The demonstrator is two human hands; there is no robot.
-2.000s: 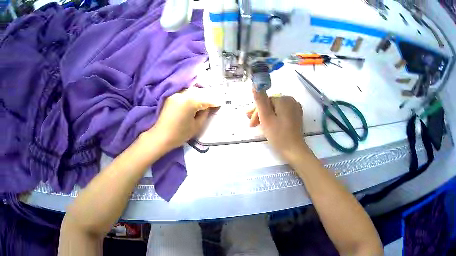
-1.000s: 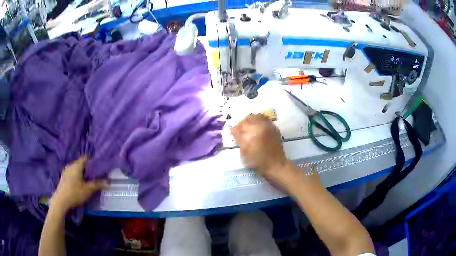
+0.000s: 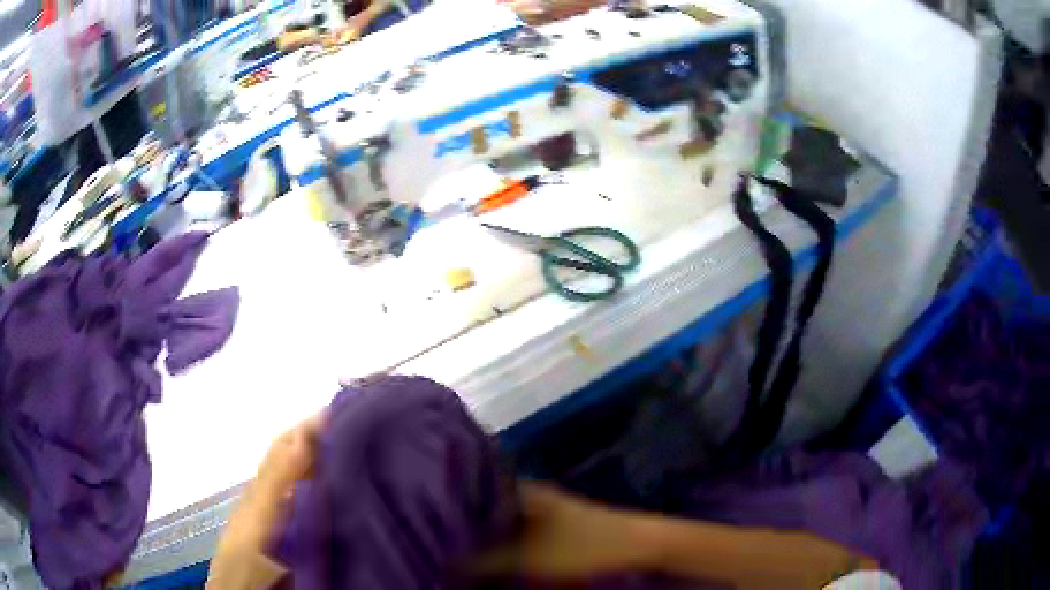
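A bundle of purple cloth (image 3: 403, 484) is raised in front of the table's front edge, blurred by motion. My left hand (image 3: 271, 496) grips the left side of the bundle. My right hand (image 3: 518, 536) reaches in from the right against the bundle; its fingers are hidden by the cloth and blur. Another purple garment piece (image 3: 75, 403) lies at the left end of the table and hangs over its front edge. The white sewing machine (image 3: 507, 127) stands behind, with no cloth under its needle area (image 3: 374, 231).
Green-handled scissors (image 3: 587, 263), an orange tool (image 3: 503, 196) and a small yellowish block (image 3: 461, 279) lie on the machine bed. A black strap (image 3: 777, 300) hangs off the table's right end. A blue crate (image 3: 910, 346) with purple pieces stands right. Another person's hands show at the top.
The view has swung right and tilted. Both hands have come together at a raised purple bundle below the table edge. The remaining garment now lies at far left, away from the needle.
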